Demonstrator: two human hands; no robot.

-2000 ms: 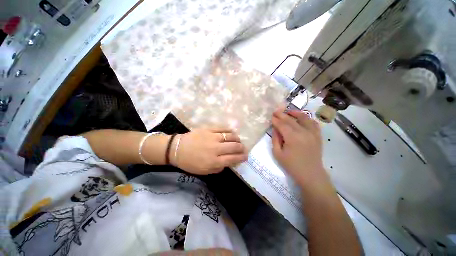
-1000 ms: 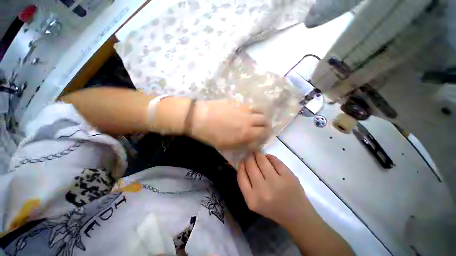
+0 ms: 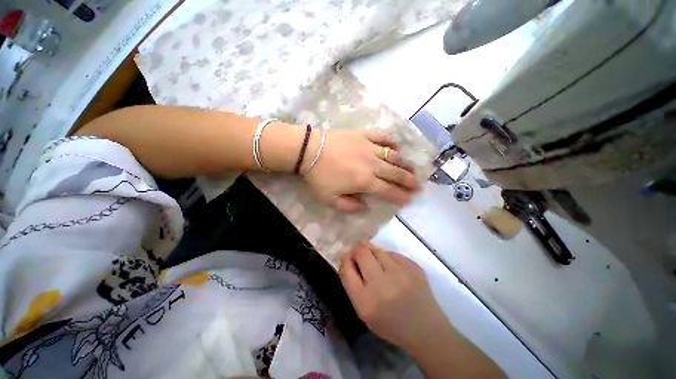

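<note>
The darker beige floral fabric piece (image 3: 296, 200) lies over the table's front edge, its right side reaching the presser foot (image 3: 447, 157). It joins or lies against the lighter printed fabric panel (image 3: 215, 59) behind it. My left hand (image 3: 363, 170) lies flat on the beige fabric, fingers a little apart, just left of the presser foot. My right hand (image 3: 385, 289) pinches the fabric's near corner between its fingertips at the table's front edge. The needle tip is not clear.
The off-white machine head (image 3: 578, 96) stands at the right. A tan block (image 3: 502, 221) and slim black snips (image 3: 547, 235) lie right of the needle. The grey lamp head (image 3: 485, 26) is above. A neighbouring table (image 3: 111, 55) is at upper left.
My right hand has moved from beside the presser foot to the fabric's near corner. My left hand has moved right and up, onto the fabric near the foot.
</note>
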